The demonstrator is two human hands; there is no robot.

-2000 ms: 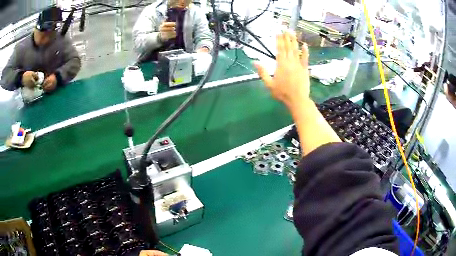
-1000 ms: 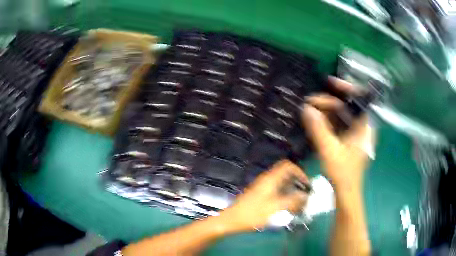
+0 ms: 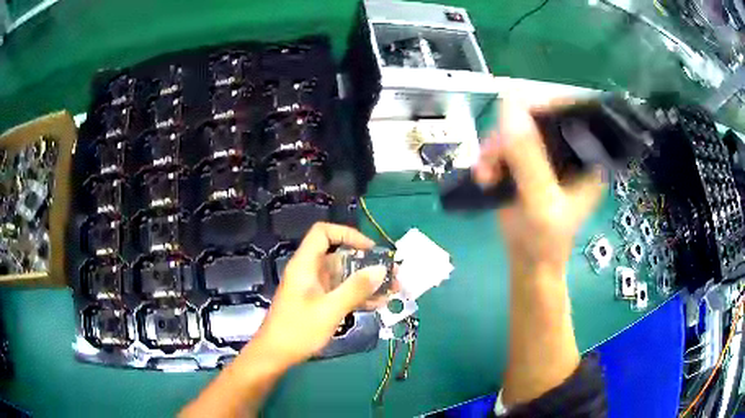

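Observation:
My left hand (image 3: 314, 294) holds a small dark square module (image 3: 363, 263) between thumb and fingers, over the right edge of the black blister tray (image 3: 192, 212). My right hand (image 3: 535, 175), blurred, grips the black electric screwdriver (image 3: 478, 194), which lies roughly level, its tip pointing left. The screwdriver is in front of the screw feeder's pickup (image 3: 384, 145) and apart from the module. The tray has modules in many pockets; several pockets near its lower right are empty. A white pad (image 3: 423, 265) and a pale square plate (image 3: 398, 309) with yellow and red lead wires (image 3: 385, 371) lie beside my left hand.
A cardboard parts box (image 3: 59, 196) of mixed parts is at the far left. Pale square frames (image 3: 601, 253) lie scattered at the right, before a black tray stack (image 3: 711, 196). A blue bin (image 3: 645, 359) is at the lower right edge. An orange hose (image 3: 723, 367) hangs beyond it.
The view has swung from the far bench down to the work area. My right hand, earlier raised and open, now grips the screwdriver. My left hand is now fully in view with the module.

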